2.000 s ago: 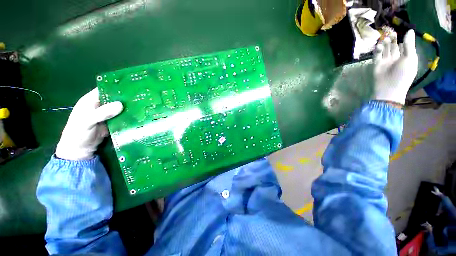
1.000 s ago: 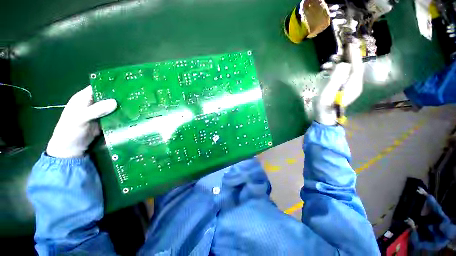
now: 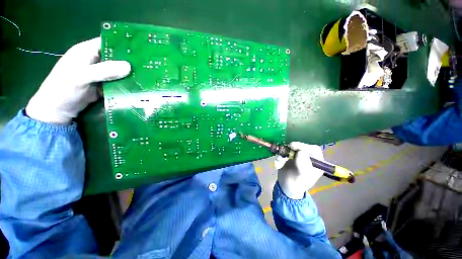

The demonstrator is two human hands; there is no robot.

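Observation:
A large green circuit board [image 3: 172, 121] with silvery dots and a white glare band lies in front of me, slightly tilted. My left hand [image 3: 76, 78], in a white glove, grips its left edge with the thumb on top; the other fingers are partly hidden. Thin solder wire [image 3: 43, 52] runs from the left to this hand. My right hand [image 3: 299, 169], gloved in white, holds a soldering iron [image 3: 324, 166] with a black and yellow handle. Its copper-brown tip is over the board's lower right, near a small white spot; contact is unclear.
At upper right, a yellow-black striped pot [image 3: 333, 38] stands by a black parts tray [image 3: 400, 71] with crumpled white cloth [image 3: 374, 66] and a white bottle [image 3: 408, 42]. Another person's blue sleeve [image 3: 423, 126] reaches the green bench's [image 3: 324, 111] right edge. Grey, yellow-lined floor lies below.
My right hand has moved from the parts tray down to the board's lower right, now with the soldering iron. My left hand and the board's left side sit higher in view.

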